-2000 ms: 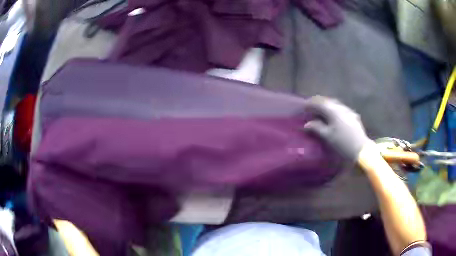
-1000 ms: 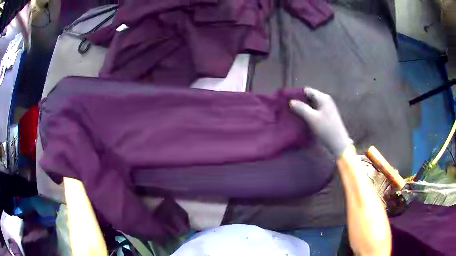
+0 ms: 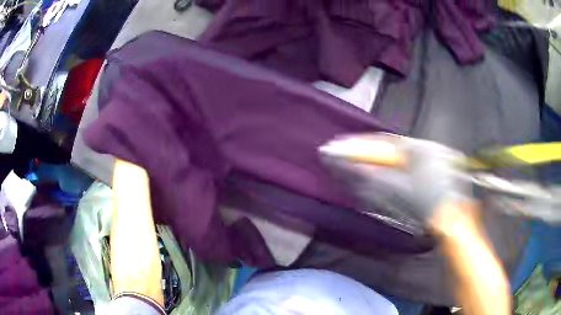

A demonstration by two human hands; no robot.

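A dark purple jacket part, likely a sleeve (image 3: 264, 117), lies along the padded form (image 3: 307, 206), whose smooth cover shows below it. My right hand (image 3: 433, 169), in a grey glove and blurred, is closed around the orange-tan handle of the steam iron (image 3: 375, 184). The iron is over the right end of the purple cloth; I cannot tell whether it touches. My left forearm (image 3: 132, 227) is bare and reaches up to the cloth at the left; the left hand itself is hidden under or behind the purple folds.
More purple garments (image 3: 307, 37) lie heaped at the back of the grey table cover (image 3: 480, 104). A yellow hose (image 3: 532, 153) and a pale steam hose (image 3: 523, 194) run right from the iron. A red object (image 3: 81, 89) is beyond the left edge. Pale green cloth (image 3: 92, 227) hangs below left.
My right hand has let go of the cloth's right end and now holds the iron, which was parked at the right edge. The view has shifted and tilted. My left forearm remains at the cloth's left end.
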